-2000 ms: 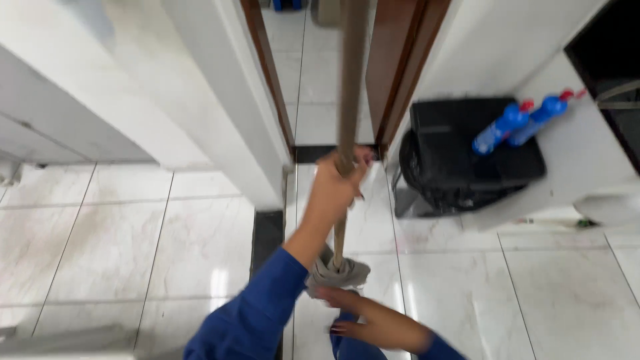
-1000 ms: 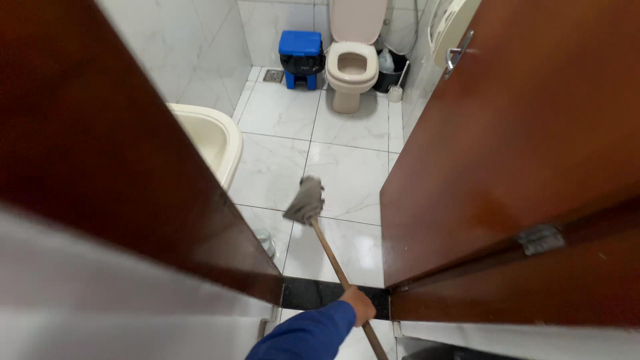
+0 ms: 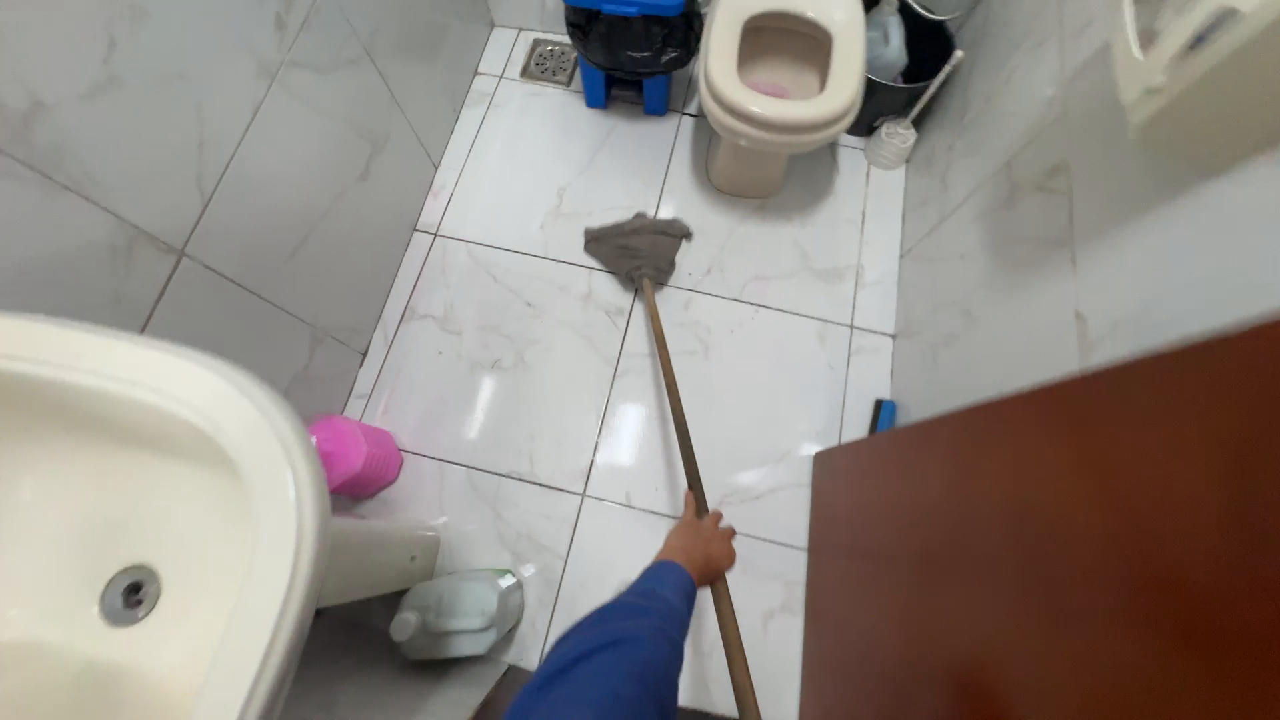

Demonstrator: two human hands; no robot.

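My left hand (image 3: 698, 543), in a blue sleeve, is closed around the wooden pole (image 3: 675, 400) of a floor mop or cloth-covered squeegee. The pole runs from the bottom edge of the view up to a grey cloth head (image 3: 638, 248), which lies on the white tiled floor (image 3: 520, 350) in front of the toilet. My right hand is out of view; the pole's near end is cut off by the frame.
A cream washbasin (image 3: 290, 480) stands at left, with a pink container (image 3: 357, 457) and a translucent jug (image 3: 458, 614) near its pedestal. Ahead are a toilet (image 3: 745, 170), blue pedal bin (image 3: 655, 95), black bucket (image 3: 905, 95) and toilet brush (image 3: 890, 143). A brown door (image 3: 1050, 540) bounds the right.
The view has moved from the doorway into the bathroom. The cloth head has moved forward over the floor, nearer the toilet. My right hand, seen two seconds ago, is out of view.
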